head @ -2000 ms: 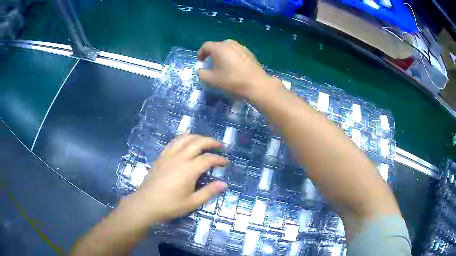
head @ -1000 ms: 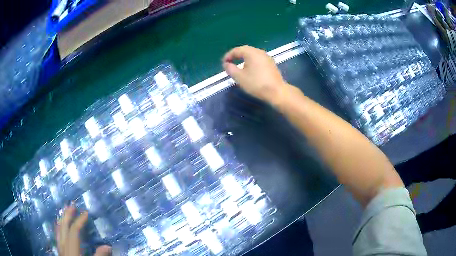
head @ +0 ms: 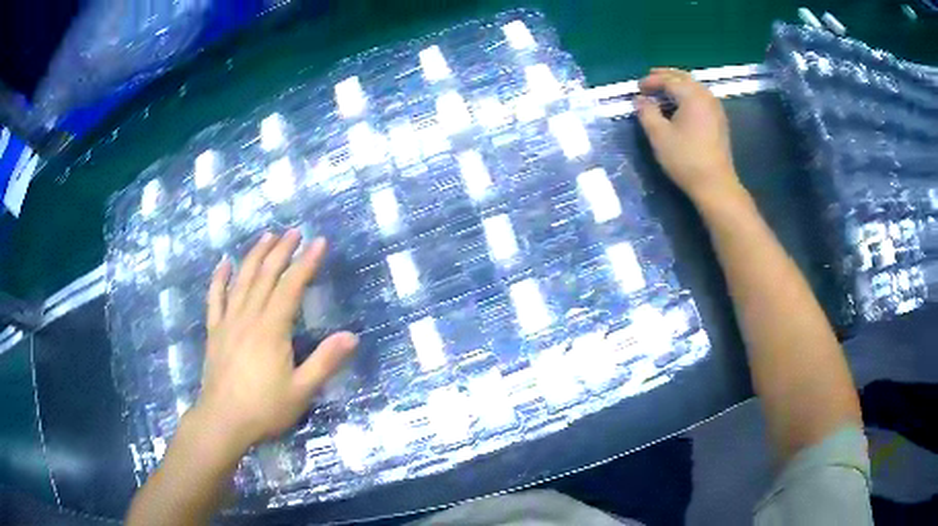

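A clear blister tray [head: 453, 308] lies in front of me, tilted in view, with rows of white blocks [head: 501, 237] in its pockets. My left hand [head: 262, 329] is spread over the left part of the tray, fingers apart, with nothing visible in it. My right hand [head: 684, 128] is to the right of the tray, over the metal rail. Its thumb and index finger are curled close to each other with a small gap, and I see no part between them. The image is somewhat blurred.
Stacked clear trays [head: 874, 154] stand at the right. A green conveyor belt [head: 658, 31] runs beyond the silver rail [head: 741, 80], with a few white parts [head: 821, 21] at its upper right. A black work surface [head: 720, 360] lies under the tray. Bluish plastic [head: 123, 46] is at upper left.
The view has shifted, so the tray sits higher and further right. My left hand has come more fully into view, spread over the tray. My right hand stays near the rail, closer to the stacked trays.
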